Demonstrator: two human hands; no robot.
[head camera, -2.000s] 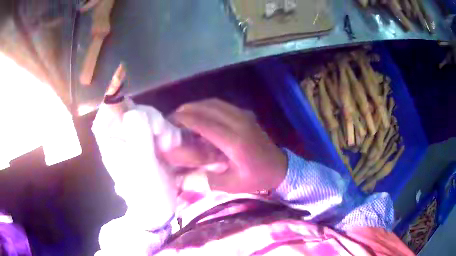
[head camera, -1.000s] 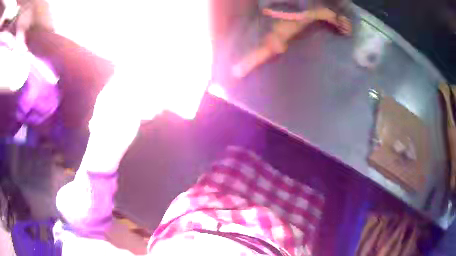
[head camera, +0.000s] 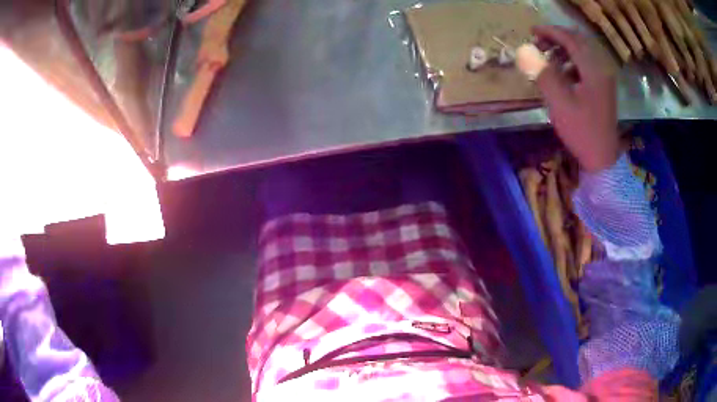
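My right hand reaches over the cardboard pad, which lies in clear plastic on the grey table. A cream finger cot covers one digit, close beside two tiny white caps. A thin pale line shows near the caps, but whether my fingers hold a stick is too small to tell. My left hand is not in view. A single tan doll leg lies at the table's left.
A pile of legs lies at the table's far right. A blue bin of legs stands below my right sleeve. Bright glare fills the left side. A pale purple sleeve shows at the lower left. My checked apron is in the middle.
Two seconds ago both hands were together above the apron, with a strapped foot showing at the left glove. Now my right hand is at the pad and my left hand has left the picture.
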